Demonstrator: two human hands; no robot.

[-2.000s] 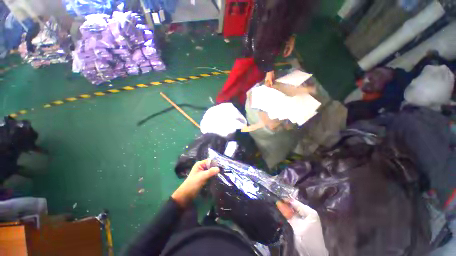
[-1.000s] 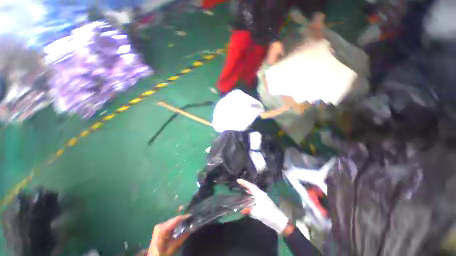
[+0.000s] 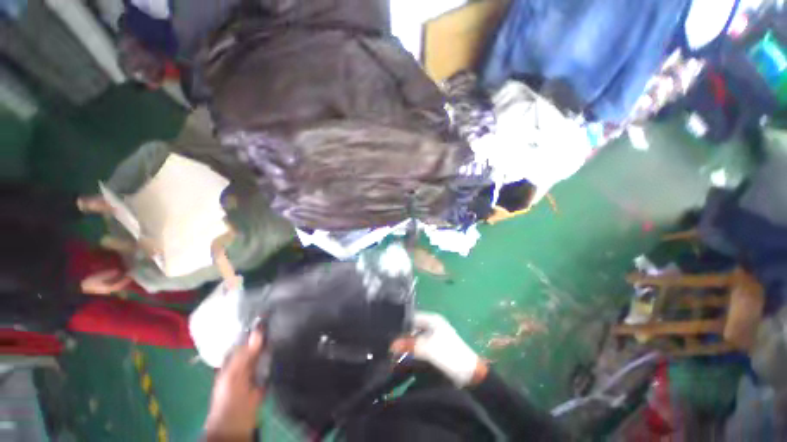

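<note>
A shiny black plastic bag (image 3: pixel 324 332), blurred, is spread between my two hands at the lower middle. My left hand (image 3: pixel 237 384), bare, grips its left edge. My right hand (image 3: pixel 444 347), in a white glove, grips its right edge. A white knotted bag (image 3: pixel 218 324) sits beside my left hand. Whether another black bag lies behind the held plastic, I cannot tell.
A large dark brown bundle (image 3: pixel 345 121) lies ahead. A grey-green sack (image 3: pixel 254 233) with cardboard (image 3: pixel 181 211) stands left, beside a person in red trousers (image 3: pixel 129 321). Blue garments (image 3: pixel 587 52) are heaped at the back right. A wooden stool or frame (image 3: pixel 690 315) is at right.
The view has swung right, so the sack, person and white bag now show at the left. The held plastic is spread wider and raised between my hands.
</note>
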